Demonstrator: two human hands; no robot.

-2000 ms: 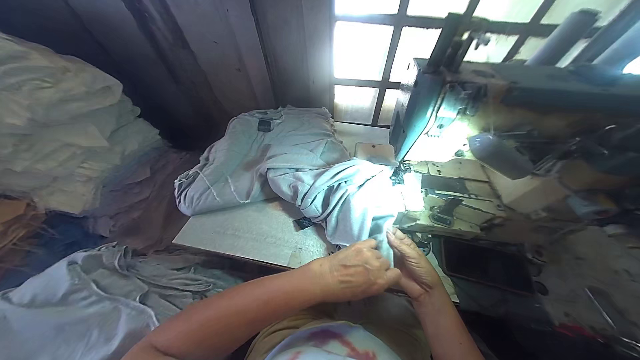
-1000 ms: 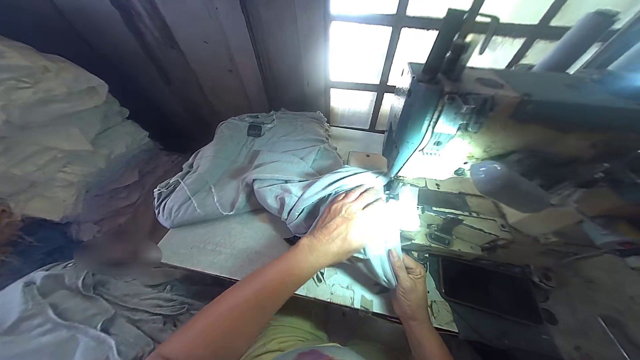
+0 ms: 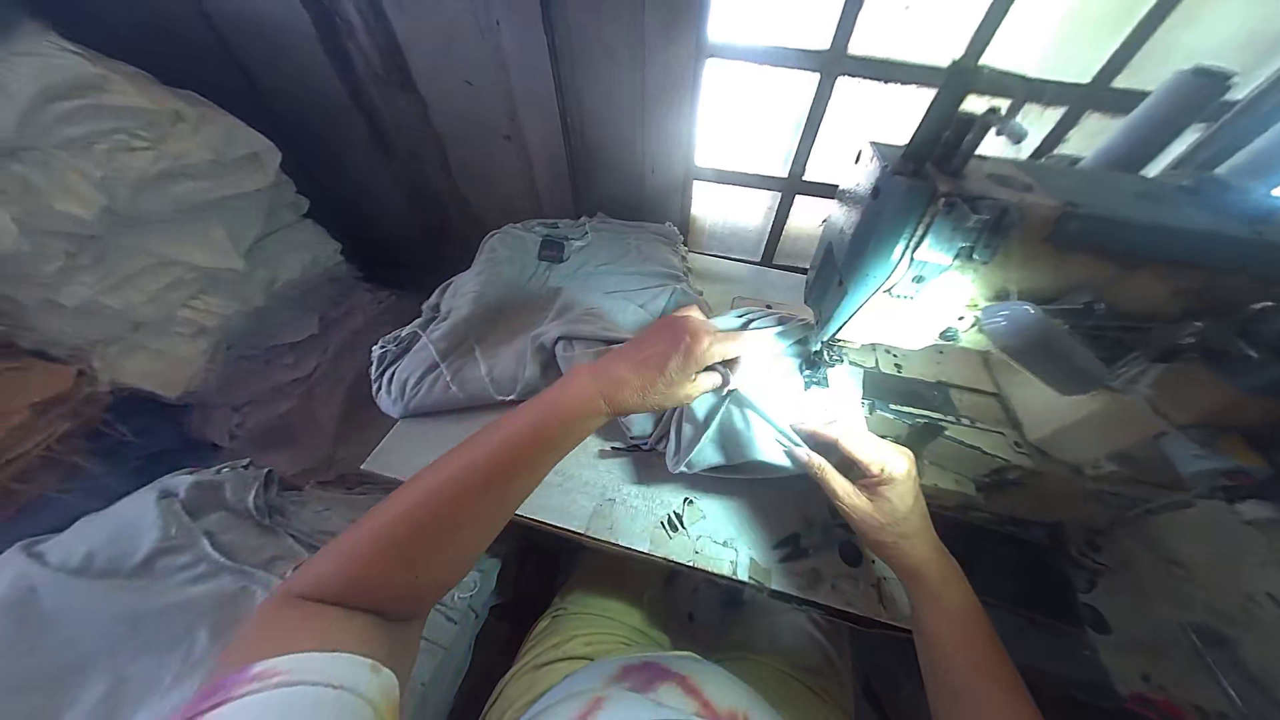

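Note:
Grey-blue knit fabric [image 3: 735, 440] lies bunched at the needle and presser foot [image 3: 820, 365] of a sewing machine [image 3: 900, 240], under a bright lamp glow. My left hand [image 3: 675, 365] grips the fabric just left of the foot, a ring on one finger. With thumb and fingers my right hand [image 3: 870, 475] pinches the fabric's near right edge, in front of the foot. The glare hides the fabric between the hands. Folded grey garments [image 3: 560, 290] with a dark label are stacked behind my left hand, touching the fabric.
A tall heap of pale cloth [image 3: 150, 220] stands at the left, with more grey garments [image 3: 160, 570] below it. The table's front edge [image 3: 640, 555] runs before my lap. A barred window [image 3: 760, 120] is behind the machine. Thread cones [image 3: 1160, 120] stand at the upper right.
Two seconds ago my hands were close together at the fabric's near end. They are now apart, the left one beside the presser foot, and the fabric's near edge has been drawn up and spread.

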